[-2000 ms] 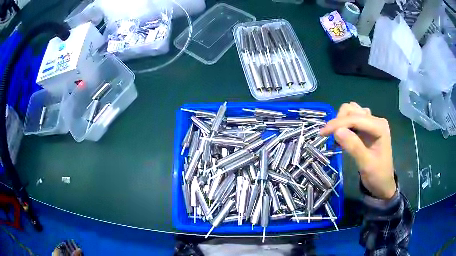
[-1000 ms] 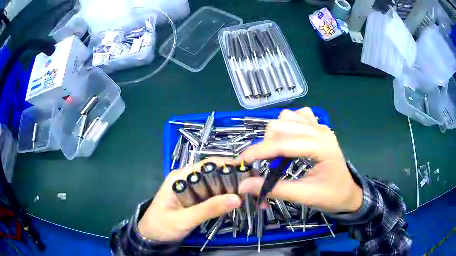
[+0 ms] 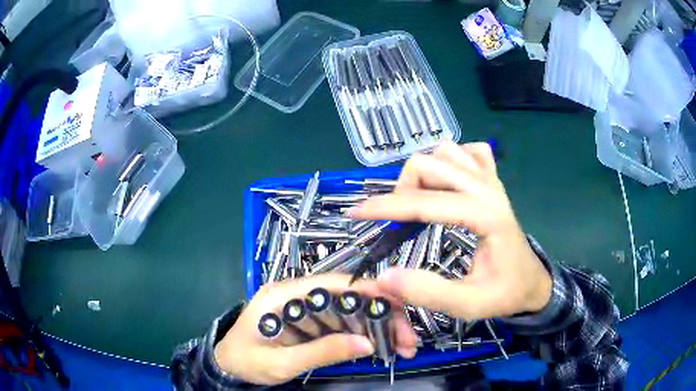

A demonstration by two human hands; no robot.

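My left hand [image 3: 286, 359] holds several metal cylinders [image 3: 319, 300] side by side in a row over the near edge of the blue bin [image 3: 249, 237]. Their round, black-ringed ends with pale or yellow centres face me. My right hand [image 3: 488, 252] holds a slim dark tool [image 3: 389, 243], possibly a marker, with its tip just above the row. A blue end shows behind the fingers. More loose metal cylinders with thin rods fill the bin, partly hidden by both hands.
Beyond the bin are a clear box [image 3: 454, 145] with rows of cylinders and a clear lid [image 3: 294, 57]. Clear boxes [image 3: 172, 164] and a white carton [image 3: 80, 114] are left; foam sheets [image 3: 576, 65] and a black pouch [image 3: 526, 88] are right.
My left hand has come into view with the cylinders, then moved slightly lower. My right hand, earlier without a visible tool, now holds the dark one; it has lifted from the row's right end.
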